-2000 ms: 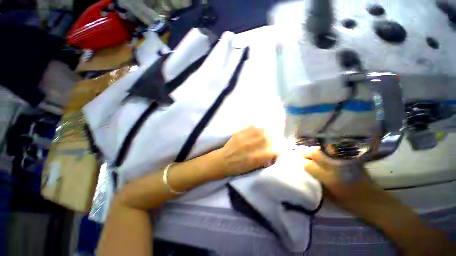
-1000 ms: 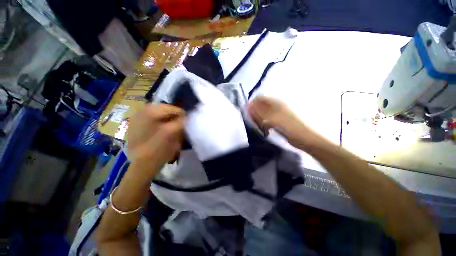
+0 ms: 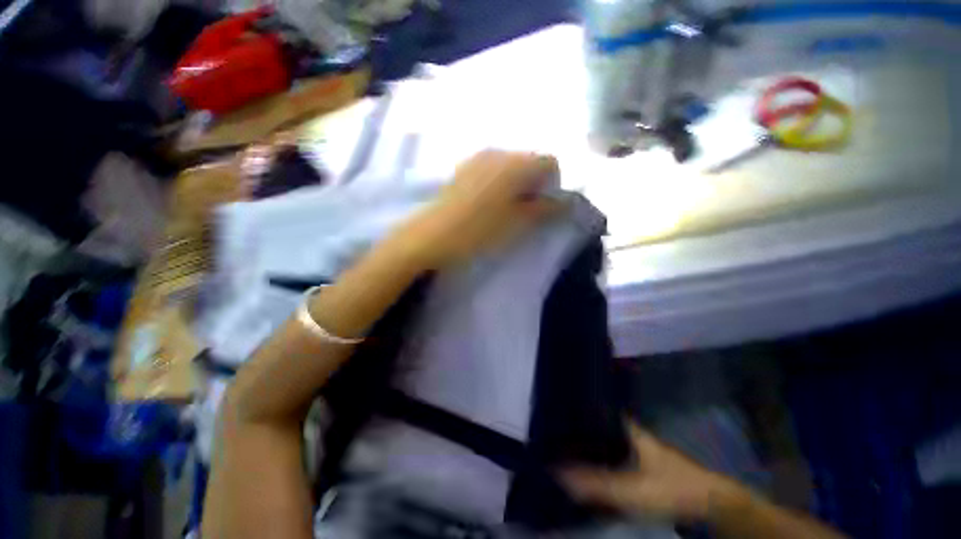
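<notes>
A pale grey garment panel (image 3: 479, 353) with black bands hangs over the table's front edge towards the lap. Its wide black part (image 3: 574, 368) lies on the right side. My left hand (image 3: 501, 200), with a bangle on the wrist, grips the panel's upper edge near the front of the table; the fingers are blurred. My right hand (image 3: 643, 479) is low at the bottom right, blurred, against the lower black part; whether it grips the cloth is unclear. The sewing machine head (image 3: 643, 79) is above and right of my left hand.
Snips with red and yellow loops (image 3: 806, 116) lie on the machine bed (image 3: 896, 142). A cardboard box (image 3: 158, 316) stands at left, with a red object (image 3: 232, 65) behind. The table's front edge (image 3: 759, 284) runs to the right. Dark and blue things are at far left.
The view has swung back towards the machine. The bunched garment is now spread downward; my left hand has moved up to the table edge and my right hand down to the cloth's lower part.
</notes>
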